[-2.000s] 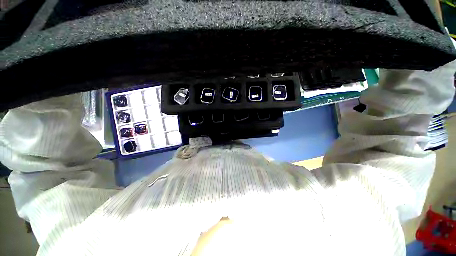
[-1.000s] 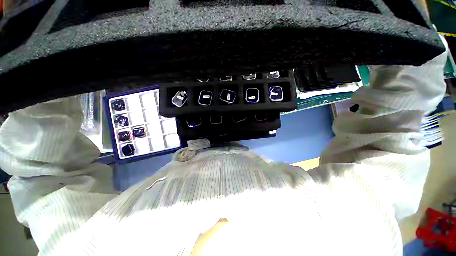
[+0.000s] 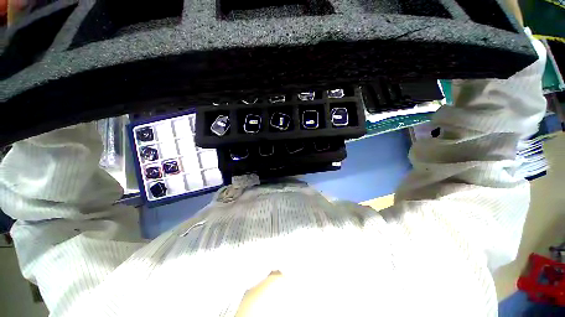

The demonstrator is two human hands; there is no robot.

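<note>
A large black foam tray [image 3: 266, 59] with deep square pockets fills the top of the view, very close to the camera. Both my sleeves run up to it at the left and right, but my hands are hidden behind it or out of view. Below it, another black foam tray [image 3: 260, 137] holds a row of smartwatch units [image 3: 280, 121], one per pocket, on top of a stack of foam trays. A blue-rimmed compartment tray [image 3: 179, 197] with white cells lies to the left, with several watch units [image 3: 145, 154] on its left side.
Clear plastic trays [image 3: 114, 145] stand at the far left. Dark flat pieces [image 3: 402, 96] lie on white sheets and a green mat [image 3: 402, 125] to the right. Striped blue-white sheets [image 3: 533, 155] are at the right. A red stool [image 3: 544, 280] stands at the lower right.
The large foam tray has tilted, its left side lower and right side higher, showing more of its pockets. More of the second row of watches shows beneath it.
</note>
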